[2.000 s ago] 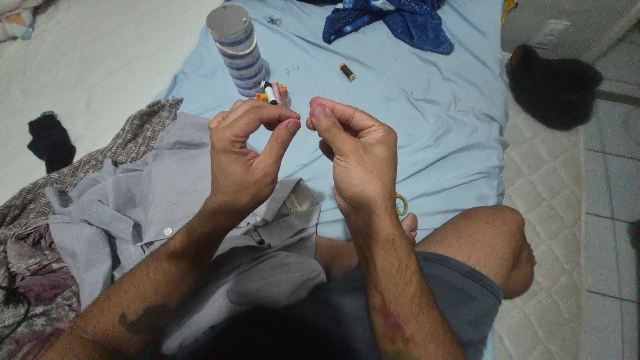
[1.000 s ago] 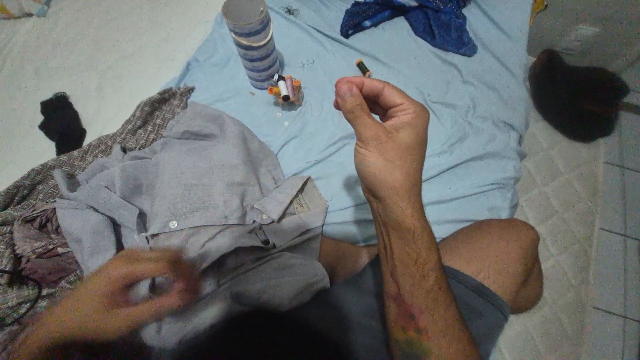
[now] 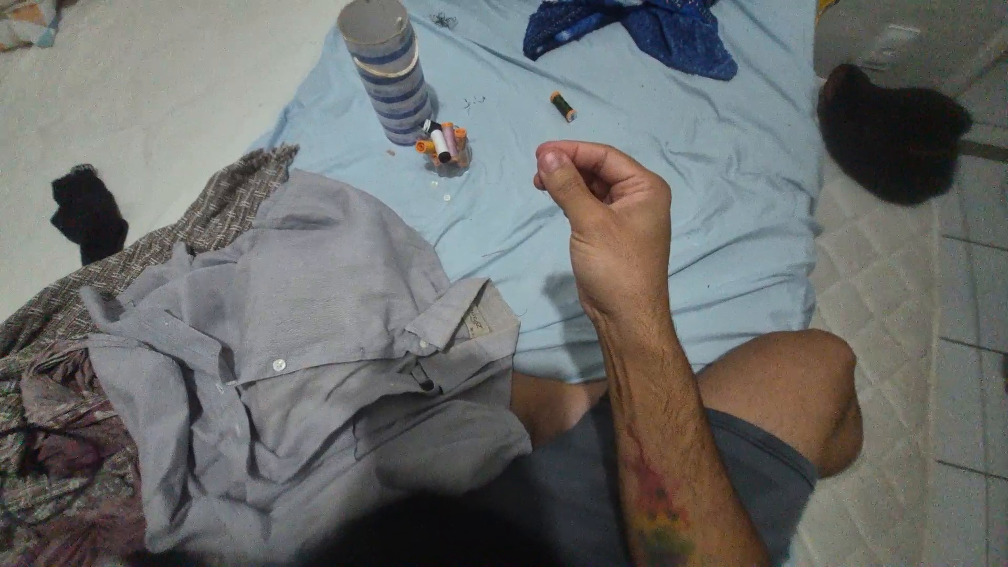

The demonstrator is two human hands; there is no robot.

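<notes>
My right hand point(image 3: 618, 209) is raised over the light blue sheet point(image 3: 504, 220), thumb and fingertips pinched together; whatever may be between them is too small to see. My left hand is out of the frame. A grey button-up shirt point(image 3: 339, 283) lies across my lap and the bed, its collar point(image 3: 465, 315) left of my right forearm. Beyond the fingertips a dark green thread spool point(image 3: 562, 106) lies on its side. Several thread spools point(image 3: 442, 143) in white, pink and orange stand in a small clear container, beside a striped blue and grey cylinder point(image 3: 386, 71).
A dark blue cloth point(image 3: 630, 35) lies at the far edge. Small white buttons point(image 3: 446, 198) and thread scraps point(image 3: 474, 102) rest on the sheet. To the left are a patterned cloth point(image 3: 213, 213) and a black cloth item point(image 3: 88, 213). A black furry shape point(image 3: 894, 134) is at right.
My left hand was up beside my right one, dropped to the lower left over the shirt, and is now out of view. My right hand stays raised with its fingertips pinched.
</notes>
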